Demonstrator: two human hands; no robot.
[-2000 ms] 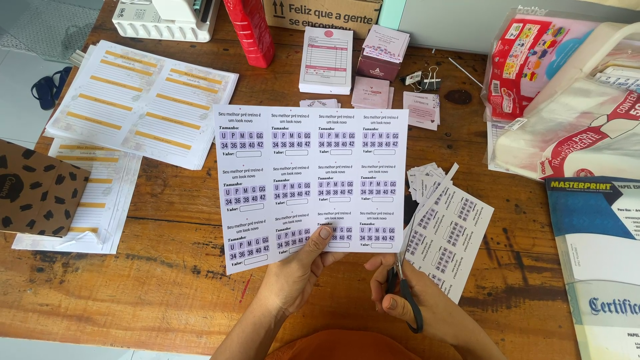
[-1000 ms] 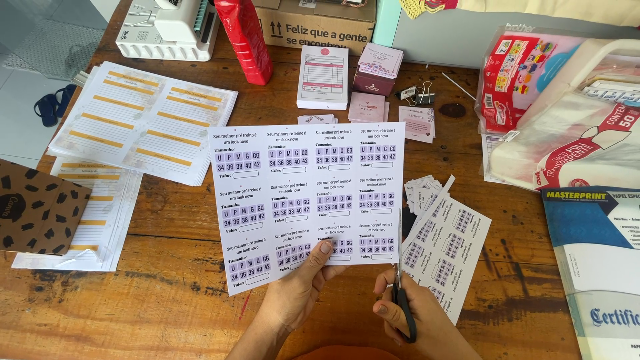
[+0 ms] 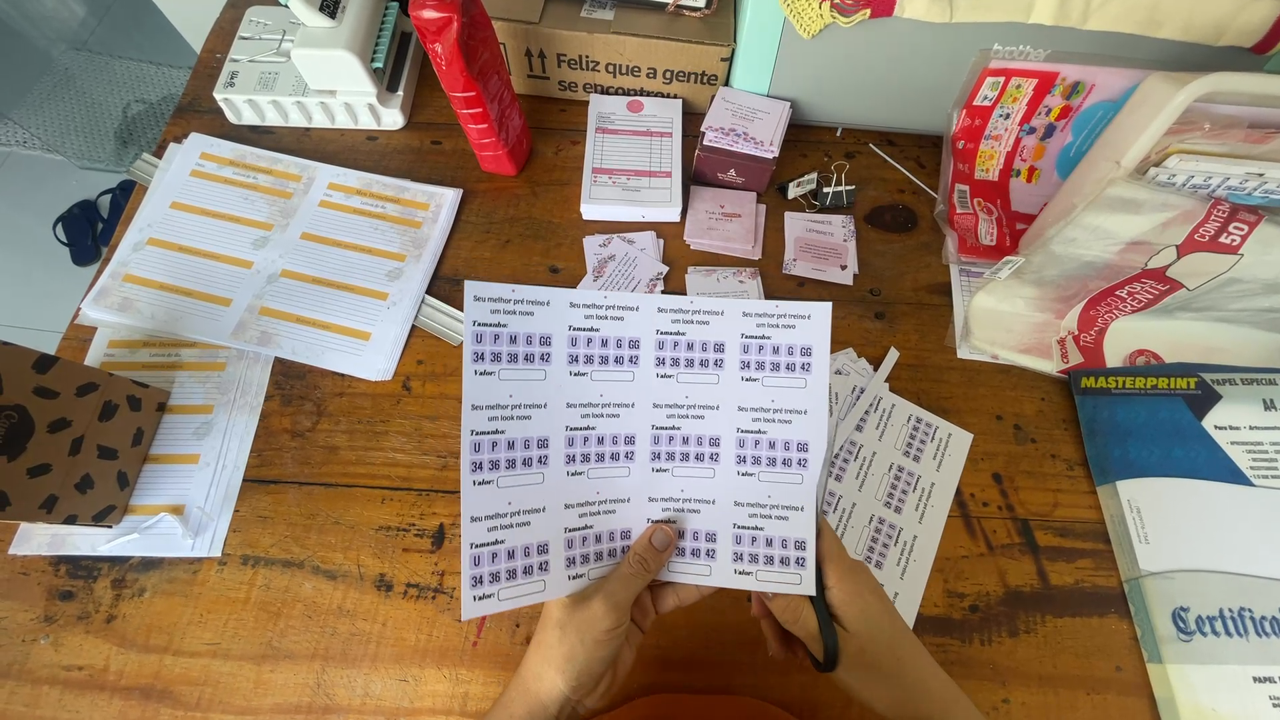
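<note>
A white sheet printed with rows of size tags (image 3: 645,400) is held up over the wooden table. My left hand (image 3: 610,610) grips its lower edge, thumb on the front and fingers behind. At the sheet's lower right corner, my right hand (image 3: 835,610) holds scissors with a dark handle (image 3: 825,625); their blades are hidden behind the paper. Another sheet of the same tags (image 3: 915,480) lies on the table to the right, beyond my right hand, with narrow cut paper pieces (image 3: 850,375) at its upper left.
Stacked planner pages (image 3: 270,250) and a spotted brown box (image 3: 75,435) are at left. Behind stand a red package (image 3: 470,85), a cardboard box (image 3: 615,60), small card stacks (image 3: 632,155) and binder clips (image 3: 835,187). Plastic packs (image 3: 1150,250) and a paper pack (image 3: 1130,440) lie at right.
The scissors' blades showed at the sheet's lower right edge before; now they are behind the sheet, and my right hand is closer to that corner.
</note>
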